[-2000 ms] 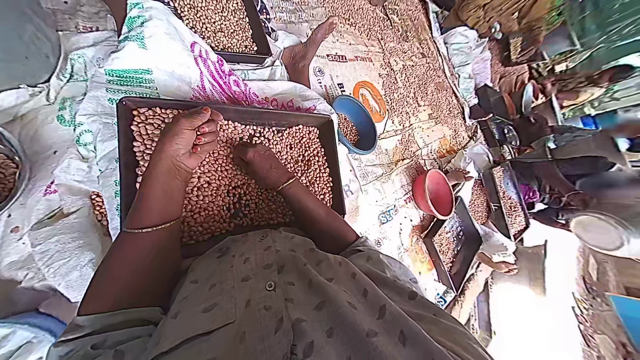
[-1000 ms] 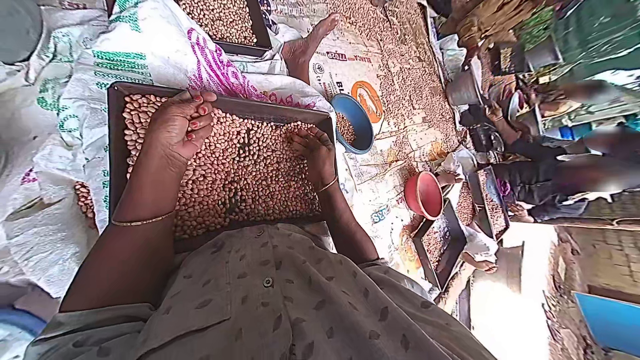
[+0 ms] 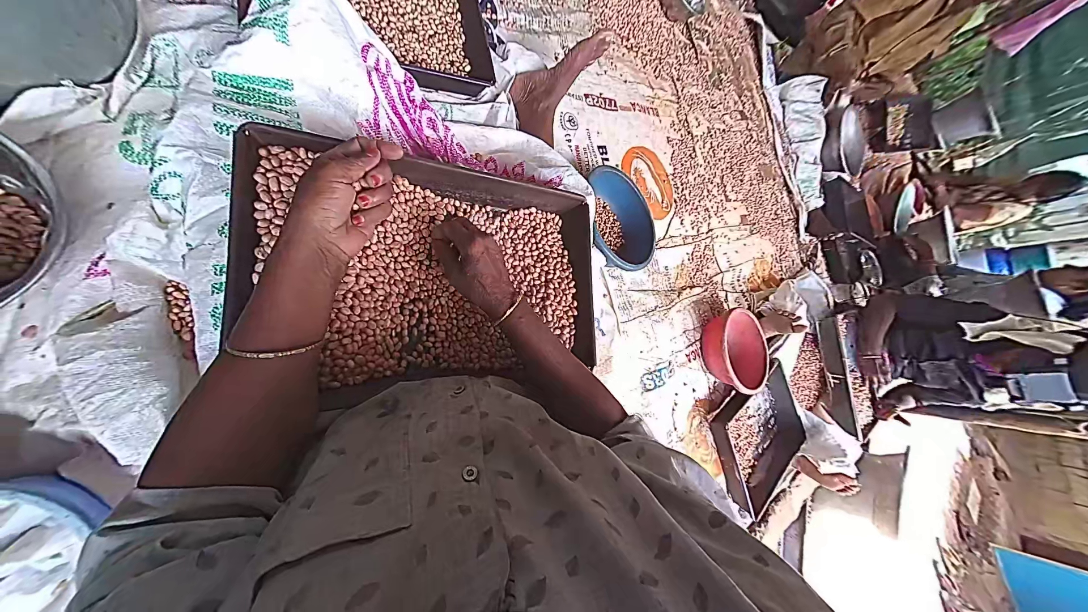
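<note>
A dark rectangular tray [image 3: 580, 280] lies in front of my body, filled with pinkish-brown shelled nuts, probably peanuts [image 3: 365, 323]. Over its left part, near the far rim, is my left hand [image 3: 344, 191], fingers curled inward; whether anything is inside the fist is hidden. My right hand [image 3: 476, 263] reaches into the nuts right of the tray's middle, fingertips bent down at them; what they hold, if anything, cannot be seen. Each wrist wears a thin bangle. Some dark pieces show among the nuts near the tray's near side.
White printed sacks [image 3: 229, 93] lie around the tray. A blue bowl [image 3: 625, 217] with some nuts and a red bowl [image 3: 736, 350] stand to the right. Another tray of nuts [image 3: 463, 85] is beyond, near a person's bare foot [image 3: 544, 89]. Several people and trays are at far right.
My right hand was at the tray's right part one second ago and is now nearer its middle. My left hand stays curled over the tray's left part.
</note>
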